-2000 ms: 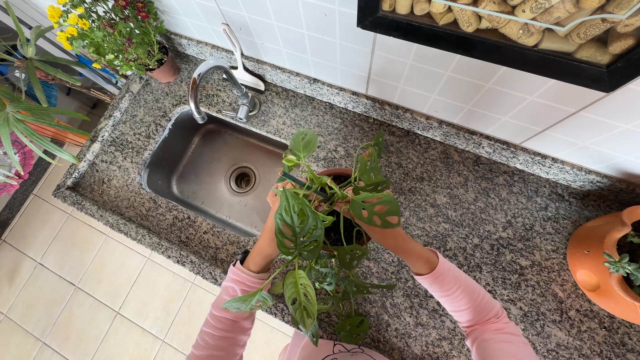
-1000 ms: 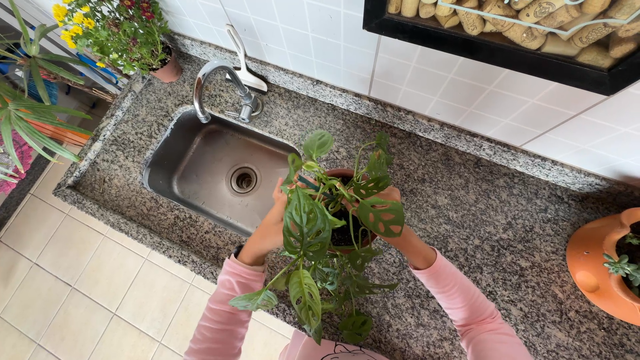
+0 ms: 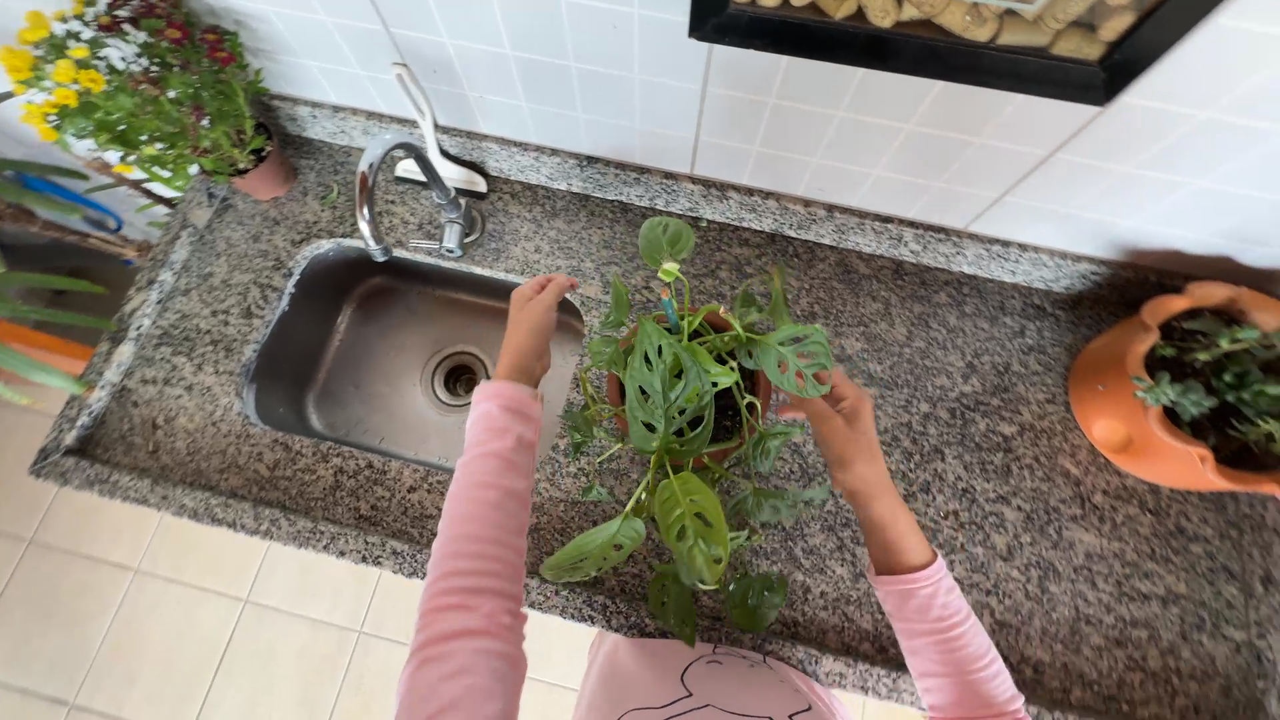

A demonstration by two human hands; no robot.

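Note:
A potted plant with split, holed leaves (image 3: 668,392) stands in a terracotta-coloured pot (image 3: 762,398) on the granite counter, right of the sink. A short blue-green stick (image 3: 669,312) stands upright among its stems. My left hand (image 3: 533,330) is above the sink's right side, apart from the plant, its thumb and fingertips close together; whether something small is between them cannot be told. At the plant's right side, my right hand (image 3: 838,420) has its fingertips at the edge of a holed leaf, partly behind it, so its grip is unclear.
Left of the plant are a steel sink (image 3: 400,350), a chrome faucet (image 3: 375,200) and a white squeegee (image 3: 440,160). A flowering plant (image 3: 150,100) stands at the back left. An orange pot (image 3: 1120,400) is at the right, below a black-framed box of corks (image 3: 900,50).
Both hands were at the plant's stems and pot. My left hand has moved away left over the sink, and my right hand has shifted outward to the right leaf. The view is somewhat closer.

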